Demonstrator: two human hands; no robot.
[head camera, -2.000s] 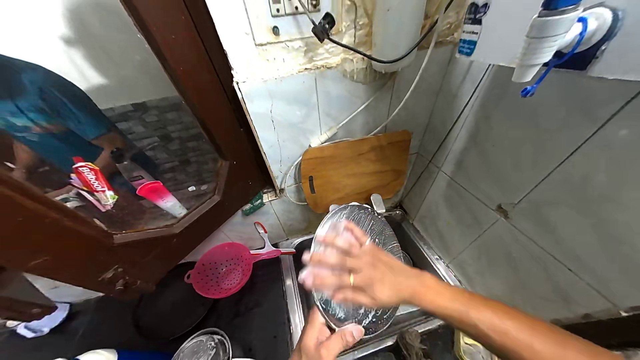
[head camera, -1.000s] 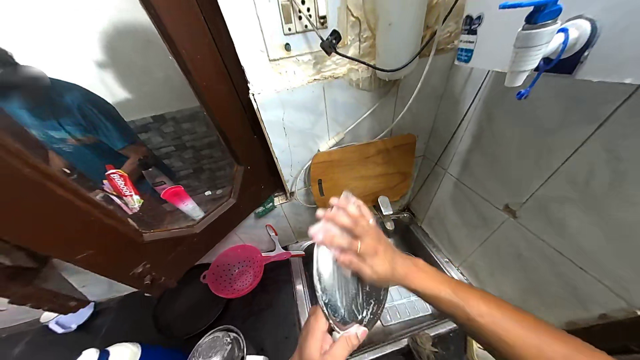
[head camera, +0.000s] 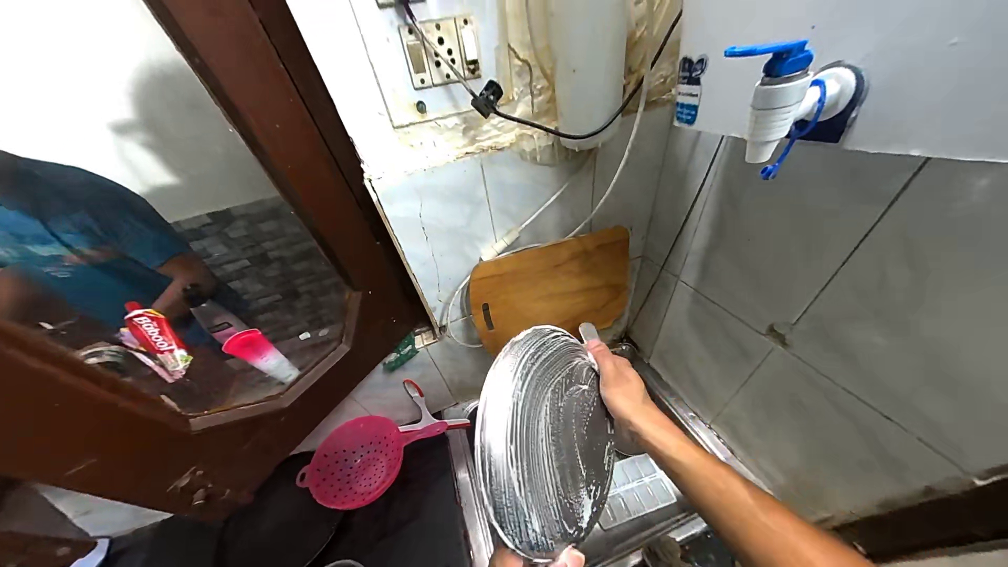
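Observation:
A round metal plate or lid (head camera: 543, 441), streaked with white suds, is tilted up over the sink (head camera: 465, 488). My left hand (head camera: 539, 557) grips its bottom edge; only the fingertips show at the lower border of the view. At the upper right rim is my right hand (head camera: 618, 386), its thumb side near the edge and its other fingers hidden behind the plate. Whether a scrubber is in that hand cannot be told. A light grey handle-like piece (head camera: 588, 332) shows just beyond it. Inside the sink lies a pale ridged tray or rack (head camera: 639, 492).
Left of the sink, a pink strainer (head camera: 358, 463) overlaps a dark round pan (head camera: 276, 516). A wooden cutting board (head camera: 551, 283) leans against the tiles behind. A brown-framed glass door (head camera: 370, 315) stands at left. A blue-and-white tap (head camera: 776, 102) juts out upper right, and a black cable (head camera: 583, 134) hangs above.
My right hand has moved off the plate's soapy face to its upper right rim. The face now shows curved suds streaks. My left hand stays at the bottom edge.

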